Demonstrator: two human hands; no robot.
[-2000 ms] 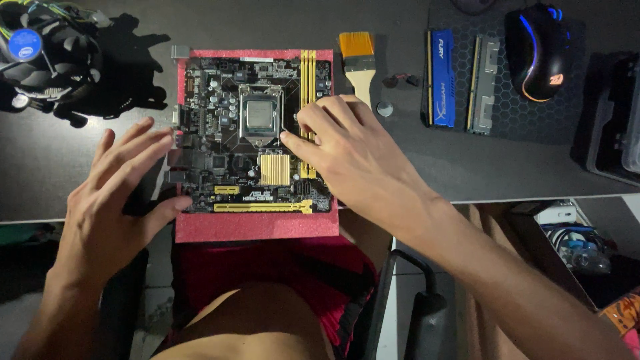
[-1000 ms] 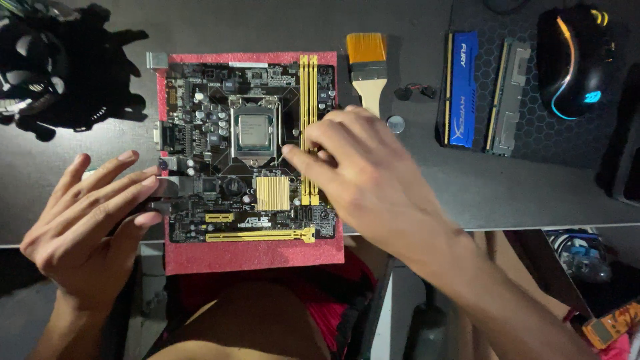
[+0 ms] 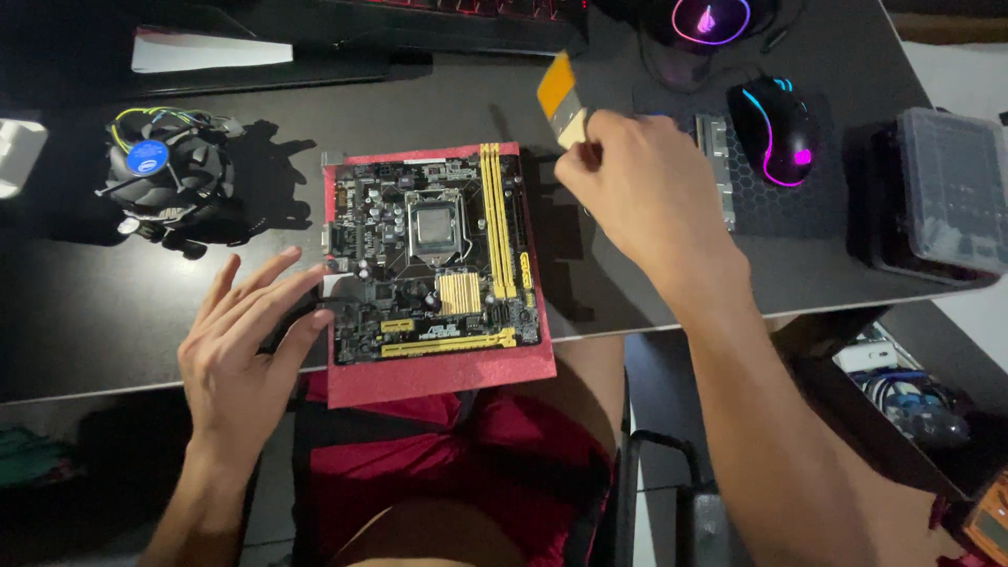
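My right hand [image 3: 642, 185] grips the pale handle of a flat brush [image 3: 561, 94], its orange bristles raised above the desk, right of the motherboard. The ASUS motherboard [image 3: 409, 291] lies on a pink foam sheet [image 3: 441, 386] that overhangs the desk's front edge. In its socket sits a processor [image 3: 434, 225] with a metal lid, and a bent lever runs along the socket's right side. My left hand [image 3: 244, 339] rests at the board's left edge by the rear ports, fingers spread, holding nothing. Yellow memory slots [image 3: 498, 228] stand upright in view at the board's right.
An Intel CPU cooler [image 3: 167, 177] with loose wires stands at the left. At the back is a keyboard [image 3: 472, 16]. Right of my right hand lie a memory module [image 3: 715, 157], a lit black mouse [image 3: 768, 130] on a patterned mat and a clear plastic box [image 3: 953, 185].
My right hand has left the processor socket and picked up the brush, which earlier lay on the desk. My left hand stays by the board's left edge. The view has shifted and widened.
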